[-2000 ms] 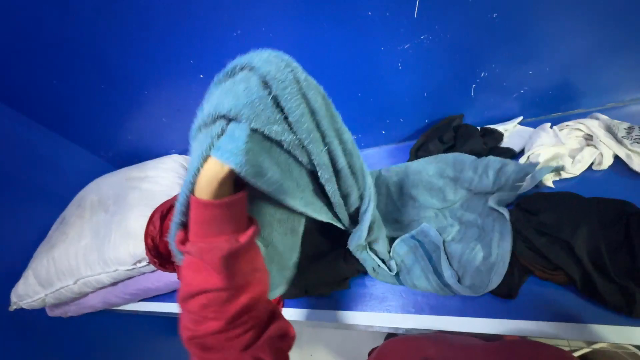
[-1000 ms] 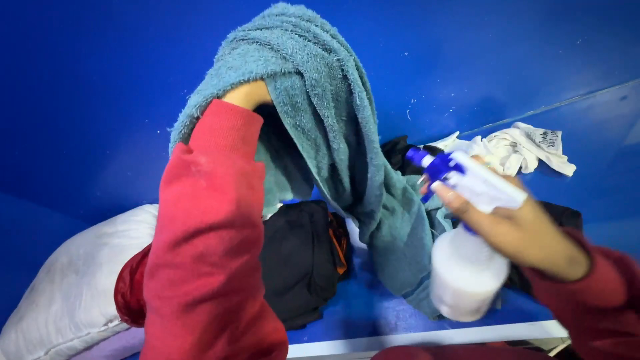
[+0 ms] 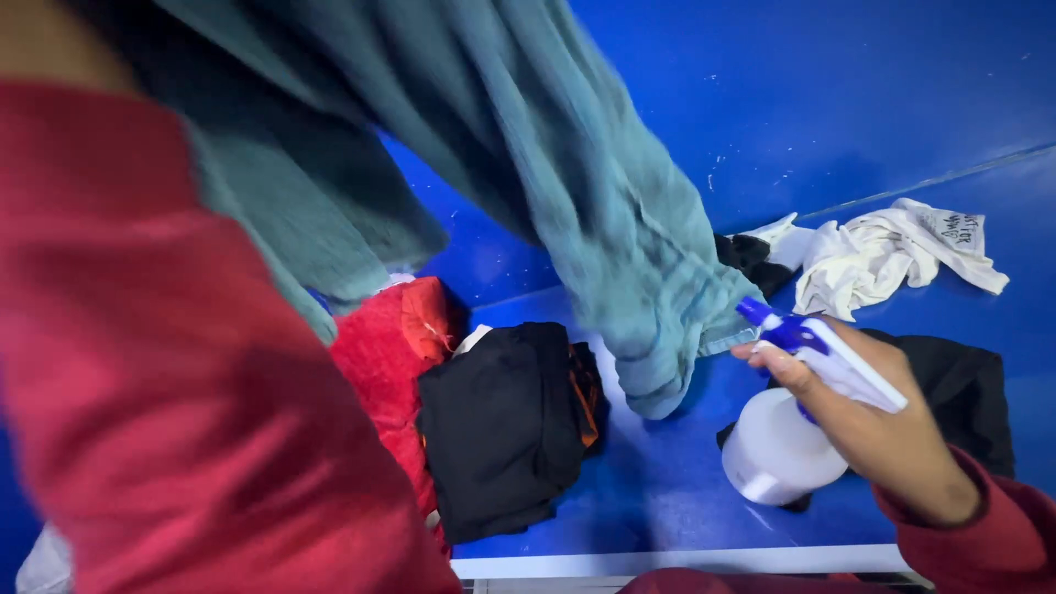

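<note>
A teal towel [image 3: 594, 206] hangs in folds from the upper left, its lower end reaching the blue surface. My left forearm, in a red sleeve, rises at the left; the hand itself lies beyond the top edge or behind the towel, with only blurred skin near the wrist showing. At the right, my right hand [image 3: 858, 404] is closed around the blue and white trigger head of a spray bottle [image 3: 780, 450] with a whitish, translucent body. The nozzle points up and left, close to the towel's lower end.
Folded black clothing [image 3: 503, 429] lies beside a red fabric item [image 3: 379, 371] at centre. White crumpled cloth [image 3: 874, 256] and small black cloth [image 3: 747, 256] are at the back right. Black fabric [image 3: 961, 388] lies behind my right hand. A white edge [image 3: 676, 563] borders the blue surface.
The spray bottle, out of view two seconds ago, came into view in my right hand. The left arm and raised towel have shifted up and left, uncovering the red item. The view has moved closer.
</note>
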